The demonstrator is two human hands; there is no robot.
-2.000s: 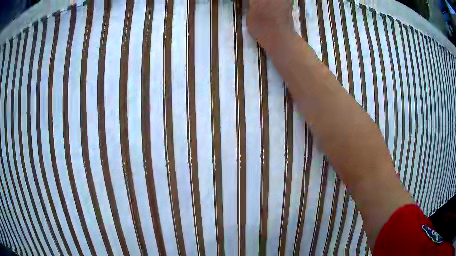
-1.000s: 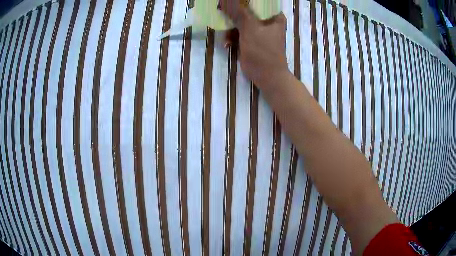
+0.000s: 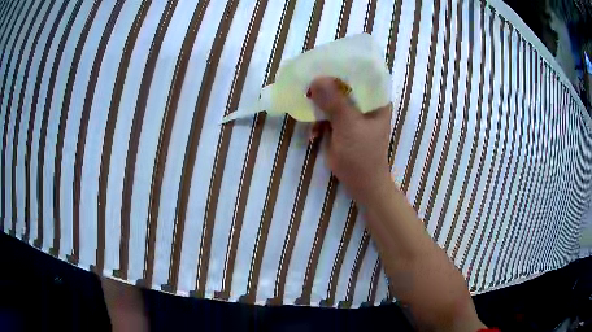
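Note:
My right hand (image 3: 354,139) is closed around the body of a translucent pale yellow squeeze bottle (image 3: 331,74). The bottle lies on its side over the panel, with its long whitish nozzle (image 3: 245,111) pointing left. The nozzle tip is over or at a brown groove; I cannot tell whether it touches. The large white slotted panel (image 3: 172,123) fills most of the view, with parallel brown bands running across it. Part of my left arm (image 3: 124,303) shows at the bottom left, below the panel's near edge. The left hand itself cannot be made out.
The panel's curved near edge (image 3: 259,302) crosses the lower part of the view, with small dark groove ends along it. Below it is a dark area. The panel's pale border (image 3: 542,48) curves down the right side, with blurred dark clutter beyond it.
The right hand and bottle have come down from the view's top edge towards its middle. The view has shifted, so the panel's near edge and part of the left arm now show.

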